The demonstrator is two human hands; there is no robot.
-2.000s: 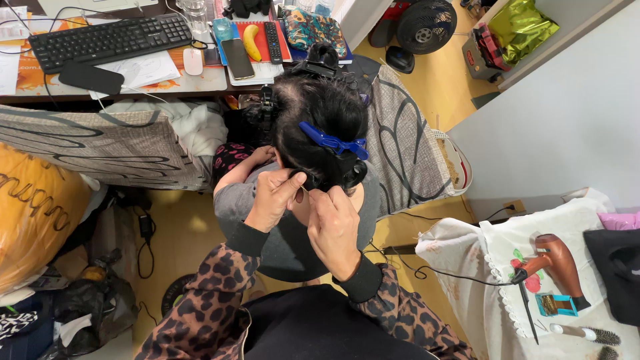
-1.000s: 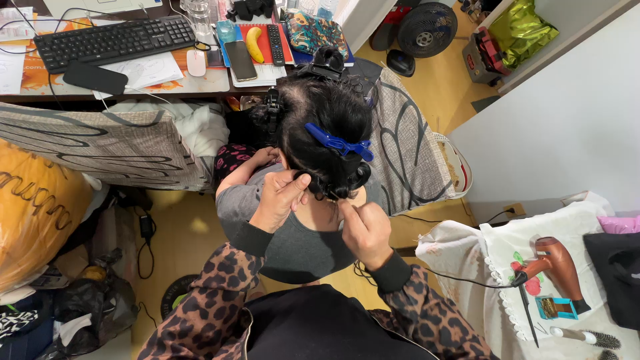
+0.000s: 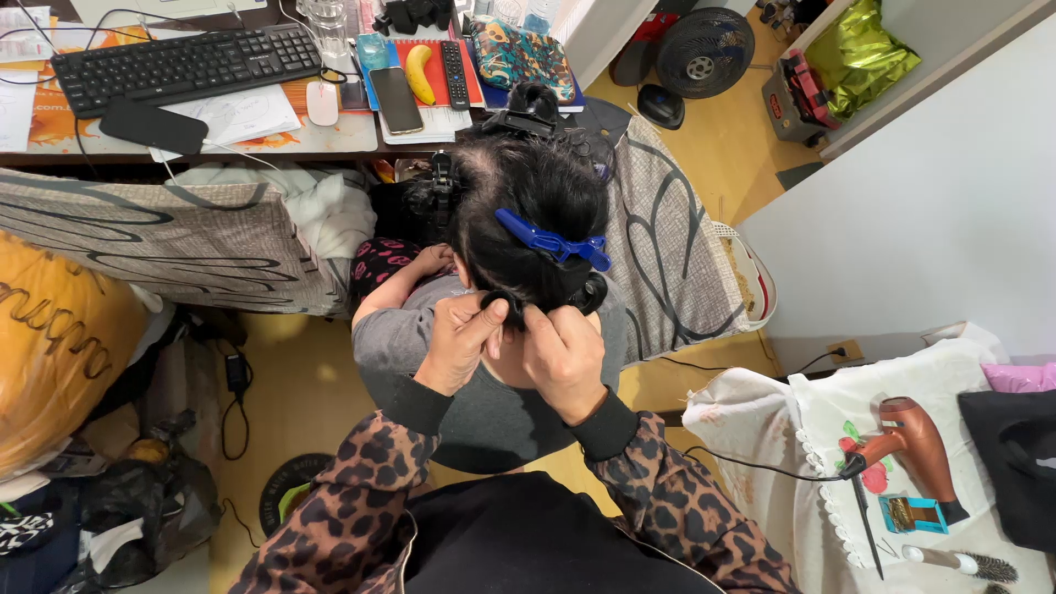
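A seated person in a grey top faces the desk, with black hair (image 3: 536, 190) sectioned by a blue hair clip (image 3: 554, 239) at the back and black claw clips (image 3: 443, 181) at the side and top. At the nape, my left hand (image 3: 464, 337) pinches a small coil of black hair (image 3: 505, 305) between thumb and fingers. Just right of it, my right hand (image 3: 564, 355) is closed with its fingertips at the same lock; what they grip is partly hidden. Another rolled coil of hair (image 3: 589, 294) sits above my right hand.
A desk ahead bears a keyboard (image 3: 190, 70), phones, a banana (image 3: 419, 74) and a remote control (image 3: 454, 74). At right, a cloth-covered surface holds a hair dryer (image 3: 916, 450), a tail comb (image 3: 868, 528) and a round brush (image 3: 961, 561). Bags lie at left; a fan (image 3: 705, 54) stands beyond.
My right hand was apart from my left a second ago and has moved left, close beside it at the nape. My left hand stays at the hair.
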